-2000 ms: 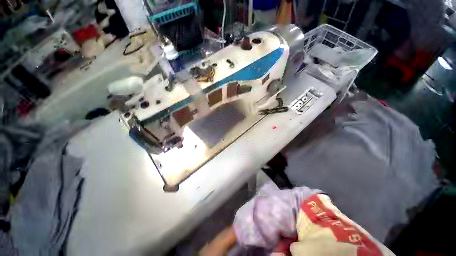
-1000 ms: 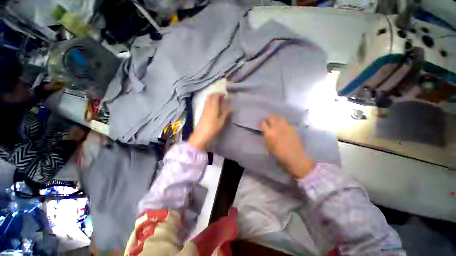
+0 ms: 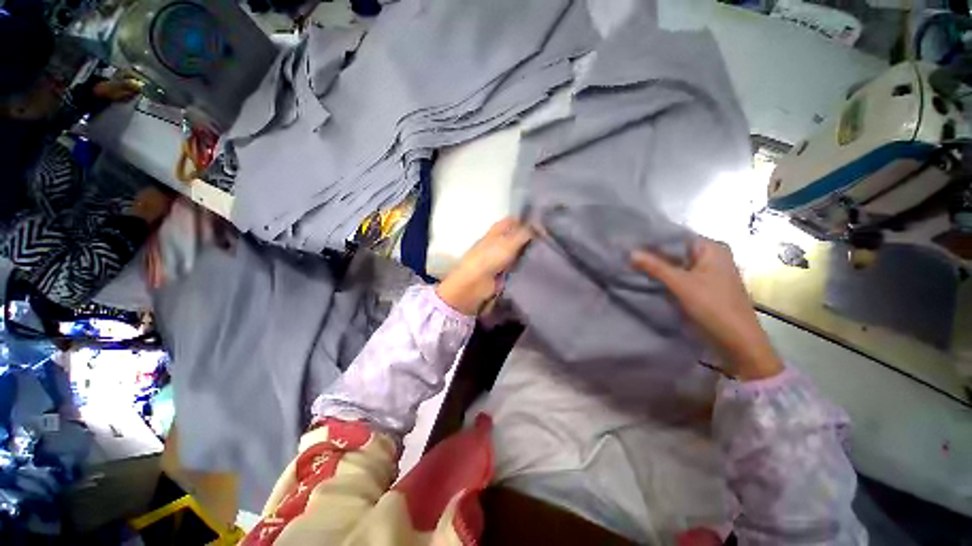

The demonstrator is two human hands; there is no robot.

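Note:
The grey garment panel (image 3: 629, 309) lies over the table's front edge, folded and rumpled between my hands, left of the needle area. My left hand (image 3: 490, 261) pinches its left edge. My right hand (image 3: 709, 299) holds its right part near the bright light; some fingers are hidden by the cloth. More grey cloth (image 3: 661, 128) spreads behind it. The white sewing machine head (image 3: 874, 149) with a blue-green stripe stands at the right. The needle is lost in the glare.
The stack of grey cut pieces (image 3: 373, 117) fans out at the upper left. Grey cloth (image 3: 245, 352) hangs at lower left. A dark grey small piece (image 3: 895, 277) lies on the machine bed. Pale cloth (image 3: 576, 448) covers my lap. Another person's hand (image 3: 115, 90) shows far left.
The panel lay flatter with a dark slit showing; now it is lifted and folded. Both hands have moved right in the picture. The view has shifted, with the machine higher.

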